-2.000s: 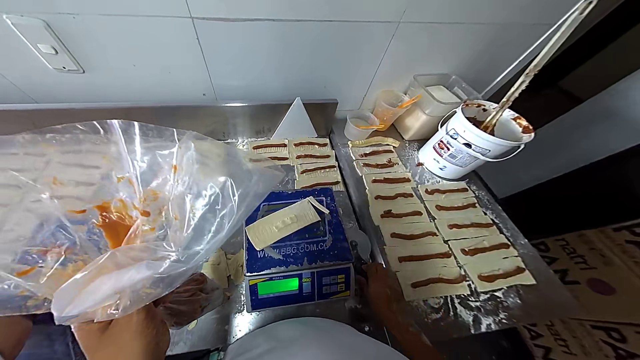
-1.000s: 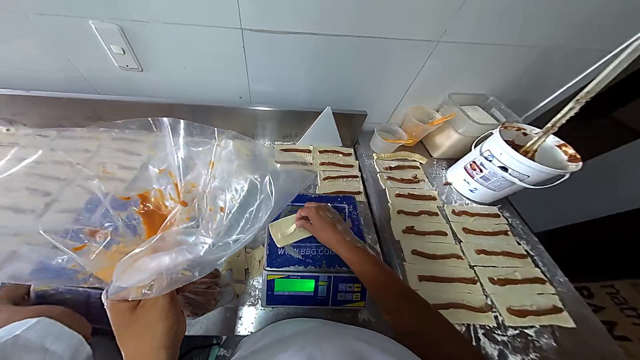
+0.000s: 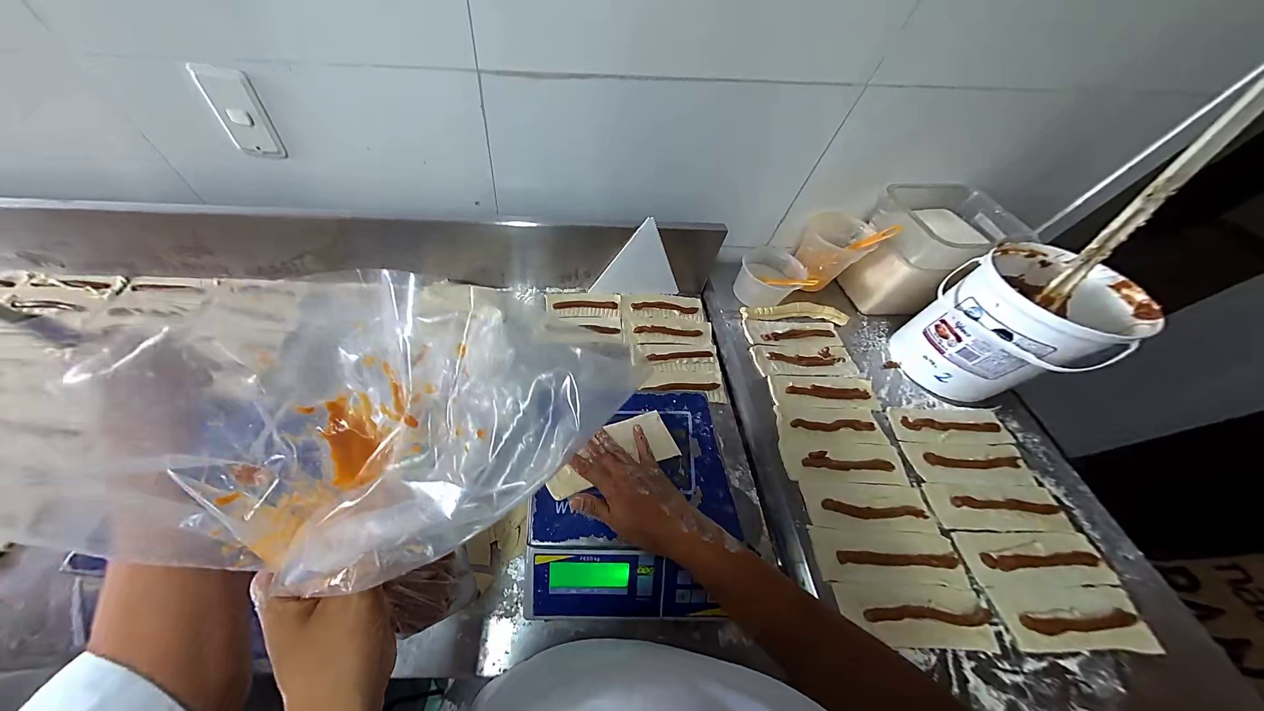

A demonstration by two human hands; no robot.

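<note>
A clear plastic bag smeared orange inside spreads across the left side, with my left hand closed around its gathered lower part. Brown filling shows in the bag beside that hand. My right hand lies with fingers spread over a pale dough piece on the blue digital scale, whose display is lit green. Right of the scale, flat dough rectangles bear brown filling strips. More filled dough pieces lie behind the scale, near a white triangular scraper.
Another person's forearm is at left, partly behind the bag. At back right stand a white bucket with a stained stick, plastic cups and a tub of white powder. A metal backsplash runs along the wall.
My right hand has come from beside the scale onto the dough and now covers its middle; a second ago it was at the dough's right end. My left hand keeps holding the bag.
</note>
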